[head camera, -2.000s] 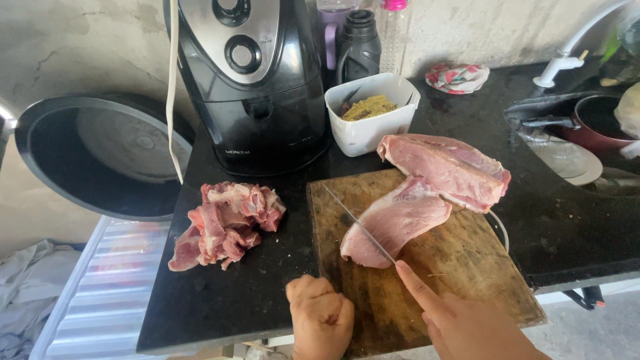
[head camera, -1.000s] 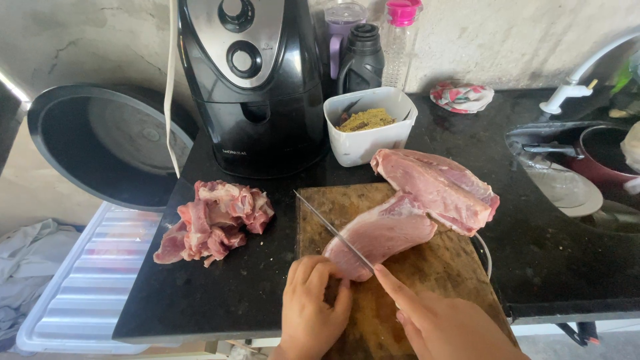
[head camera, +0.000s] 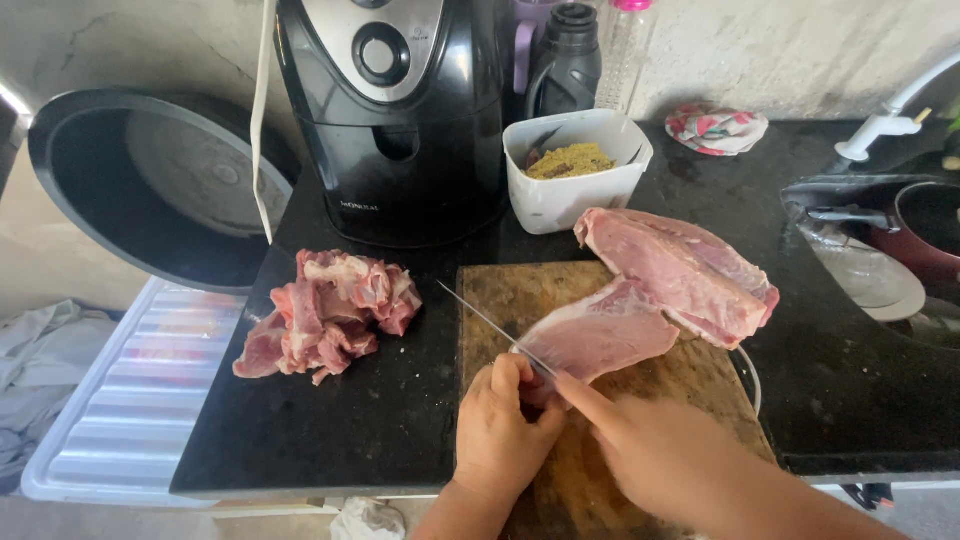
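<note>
A flat piece of raw meat (head camera: 600, 330) lies on the worn wooden cutting board (head camera: 487, 300). My left hand (head camera: 502, 427) pinches the near left end of this piece. My right hand (head camera: 652, 442) holds a knife (head camera: 487, 321), its handle hidden in the fist and its index finger laid along the blade. The blade points up and left and crosses the meat just beyond my left fingers. A larger chunk of raw meat (head camera: 682, 270) touches the flat piece and overhangs the board's far right corner. Left of the board, a pile of cut meat (head camera: 330, 315) rests on the black countertop.
A black air fryer (head camera: 405, 165) stands behind the board, beside a white plastic tub (head camera: 574, 195) of yellow seasoning. A large black basin (head camera: 82, 187) leans at the left above a translucent plastic lid (head camera: 127, 405). A crumpled cloth (head camera: 716, 129), white faucet (head camera: 877, 133) and sink with dishes (head camera: 870, 285) are at the right.
My left hand has moved from a fist at the board's near edge onto the flat meat's near end. The knife and right hand have stayed at that end of the meat.
</note>
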